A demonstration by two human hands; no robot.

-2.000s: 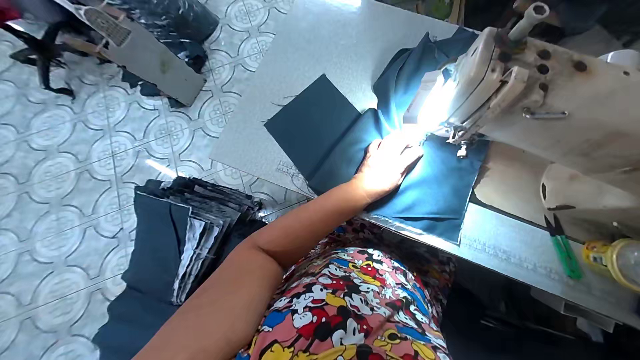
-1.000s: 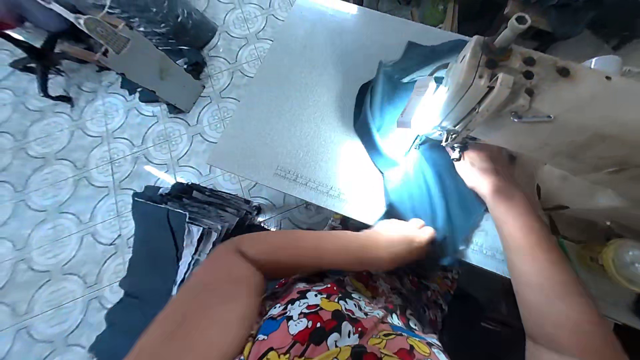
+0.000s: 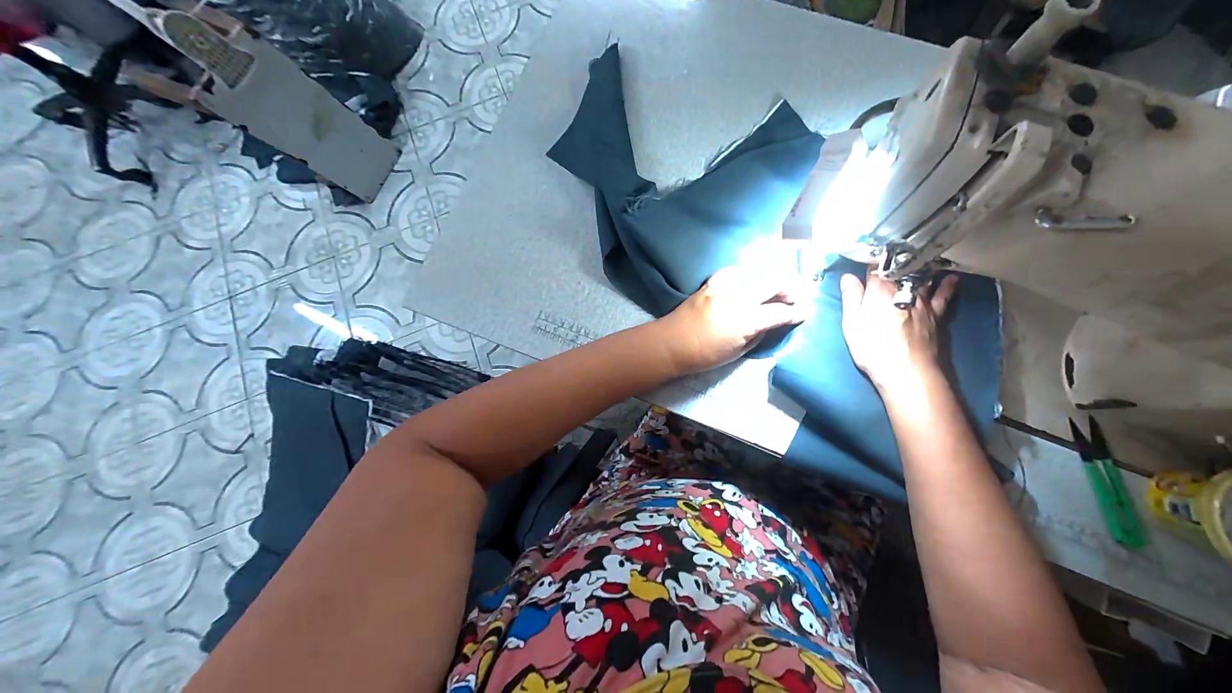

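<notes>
Dark blue-grey fabric [image 3: 712,221] lies across the sewing table, running under the head of an industrial sewing machine [image 3: 1088,202]. My left hand [image 3: 736,318] is on the fabric just left of the needle area, thumb and fingers brought together at a fold; glare hides part of the fingertips. Flat on the cloth, with fingers spread beside the presser foot [image 3: 903,289], rests my right hand [image 3: 895,327]. The fabric's near part hangs over the table edge, and its far left end is twisted. The machine lamp washes out the needle.
Green-handled thread snips [image 3: 1112,491] and a yellow container [image 3: 1189,505] lie at the table's right. A stack of cut dark fabric pieces [image 3: 313,423] is at lower left, beside the sewing table [image 3: 491,241]. A grey board-like object [image 3: 298,115] stands at upper left over the tiled floor.
The fabric, bunched near the needle a second ago, now spreads out left of the machine. My left hand has moved up from the near edge to beside the needle. My right hand lies flatter on the cloth.
</notes>
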